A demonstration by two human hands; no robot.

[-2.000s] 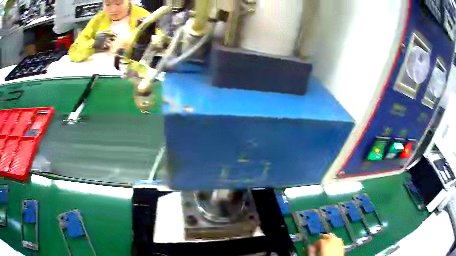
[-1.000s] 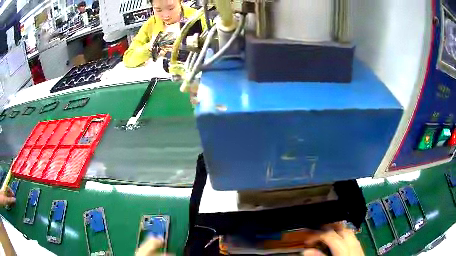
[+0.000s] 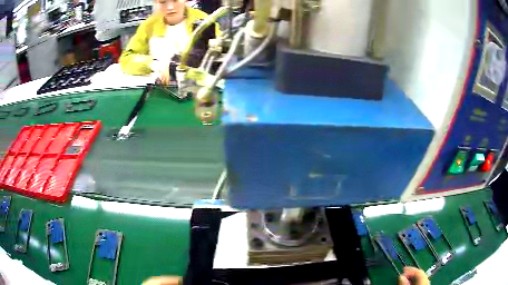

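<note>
Phone middle frames with blue patches lie on the green surface, one left of the press (image 3: 106, 250) and several at its right (image 3: 413, 239). My right hand (image 3: 414, 276), cut off by the bottom edge, pinches the lower end of a tilted frame (image 3: 390, 249) beside them. My left hand (image 3: 162, 280) is mostly below the picture; only a blurred strip shows, and its grip is hidden. The blue press housing (image 3: 328, 161) hangs over the brown-grey metal tooling (image 3: 289, 253). The black fixture base (image 3: 201, 239) surrounds a white area.
A red pocketed tray (image 3: 50, 158) lies at left beside the grey belt (image 3: 150, 164). A black-handled tool (image 3: 133, 114) lies across the belt's far side. A person in yellow (image 3: 167, 42) sits opposite. Hoses (image 3: 237, 55) hang left of the press. The control panel (image 3: 473, 133) stands at right.
My right hand has moved from the orange-brown fixture to the frames at right. The fixture has left view and the round tooling shows. The frame nearest the press at left is gone from its place.
</note>
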